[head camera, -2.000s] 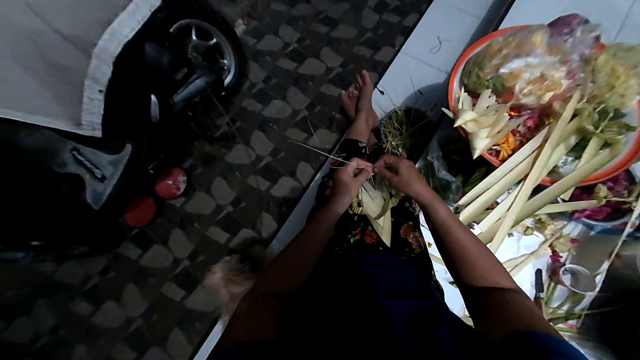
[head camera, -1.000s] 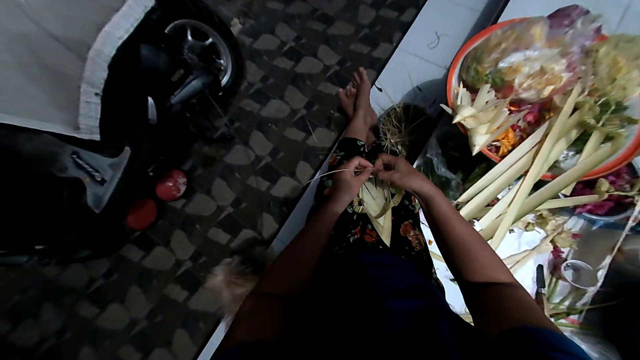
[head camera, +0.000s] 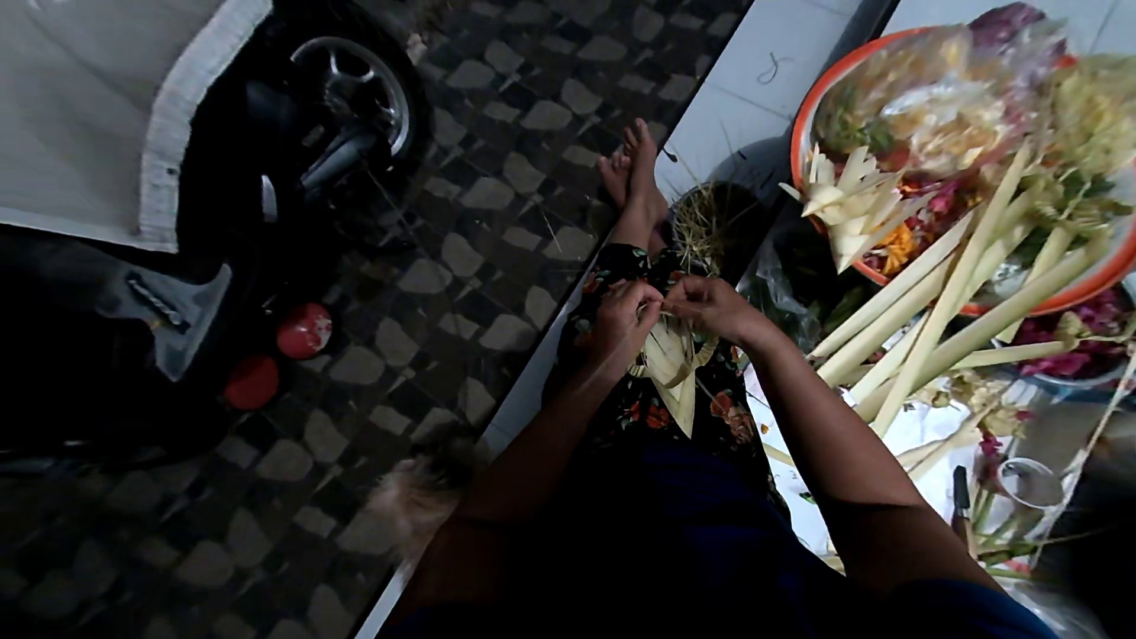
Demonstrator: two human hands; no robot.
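Over my lap, my left hand and my right hand meet at the fingertips, pinching something too thin to make out at the top of a piece of folded pale palm leaf. The pointed end of the leaf piece lies toward my body on the dark floral cloth. Beyond my knees, a dark container holds thin dry stalks. A similar folded leaf piece rests on the near left rim of an orange-edged basin.
The orange-rimmed basin at right holds bagged petals and flowers. Long pale leaf stems lean across it. A knife lies near a clear cup. A parked motorbike stands at left; a furry animal is beside the ledge.
The long thin strand that stuck out to the left of my hands two seconds ago looked shorter one second ago and no longer shows there. Both hands stay together over my lap.
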